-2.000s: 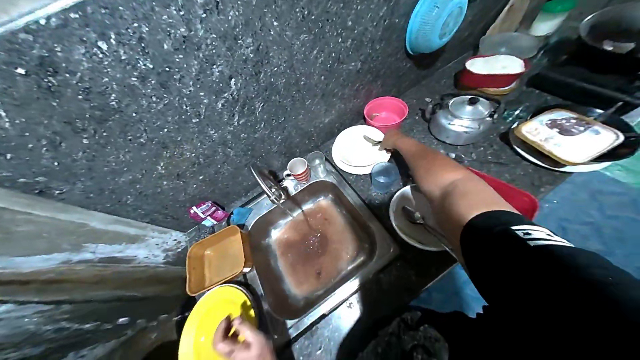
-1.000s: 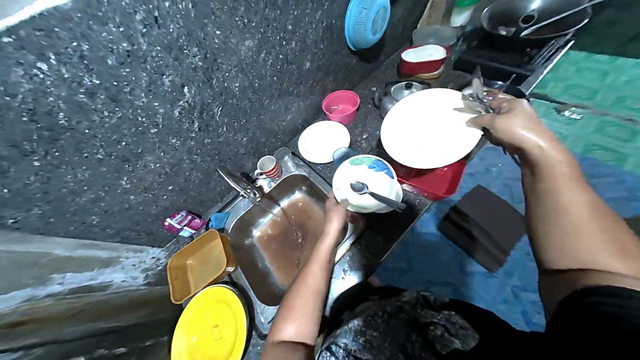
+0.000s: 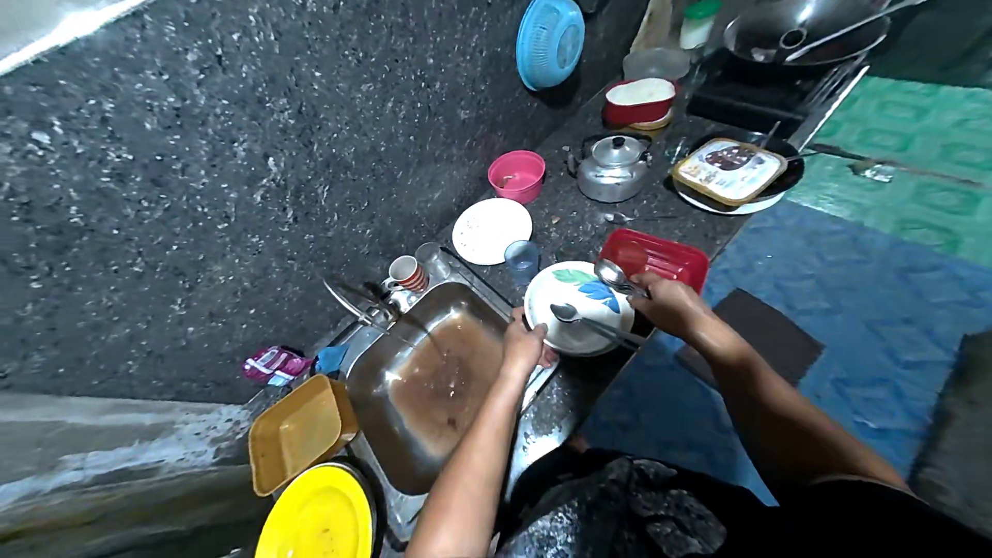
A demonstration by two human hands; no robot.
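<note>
A white bowl with a green and blue leaf pattern (image 3: 564,285) is gripped at its left rim by my left hand (image 3: 525,346). One metal spoon (image 3: 590,320) lies across the bowl. My right hand (image 3: 671,304) grips metal cutlery, with a spoon head (image 3: 612,273) over the bowl's upper right edge. Behind that hand sits a red plastic tray (image 3: 666,256). To the left, the steel sink (image 3: 370,422) holds brownish water (image 3: 442,387) under a faucet (image 3: 353,306). A clear bluish cup (image 3: 521,260) stands just beyond the bowl, near a white plate (image 3: 491,231).
A pink bowl (image 3: 518,174), an aluminum kettle (image 3: 614,169) and a pan with a labeled lid on it (image 3: 728,170) stand farther back. A striped mug (image 3: 408,274) is behind the sink. A tan plastic container (image 3: 298,434) and yellow plate (image 3: 322,519) are at the left.
My right hand, which held up a large white plate with cutlery, now holds cutlery at the bowl. That plate is no longer in the hand. My left hand keeps hold of the patterned bowl.
</note>
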